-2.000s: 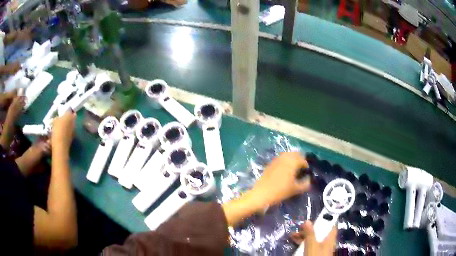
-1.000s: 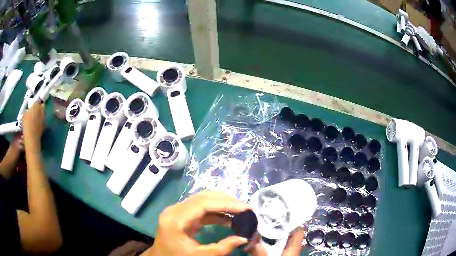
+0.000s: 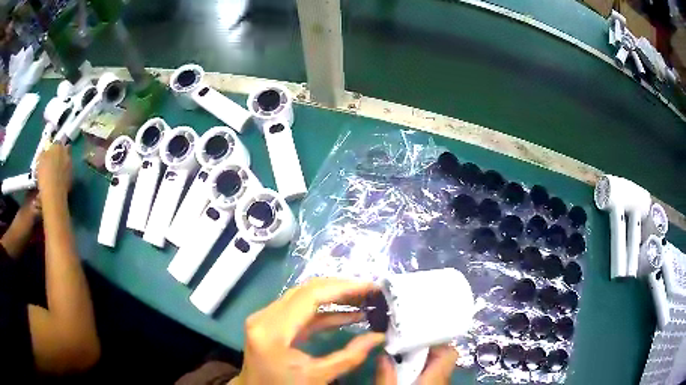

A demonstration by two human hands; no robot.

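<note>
A white fan body stands in front of me, its round head turned side-on with the open face to the left. My right hand, cut off by the bottom edge, holds it by the handle just below the head. My left hand holds a black round insert between thumb and fingers at the open face; whether it is seated in the head cannot be seen. More black inserts lie in rows on a shiny clear plastic film.
Several white fan bodies with dark centres lie at left. A small group of white bodies and a label sheet are at right. A neighbour's arm works far left. A post rises by the conveyor's pale edge.
Over two seconds my left hand has brought an insert from the rows to the fan head. Since a second ago, the head has turned side-on and the insert has moved against its face.
</note>
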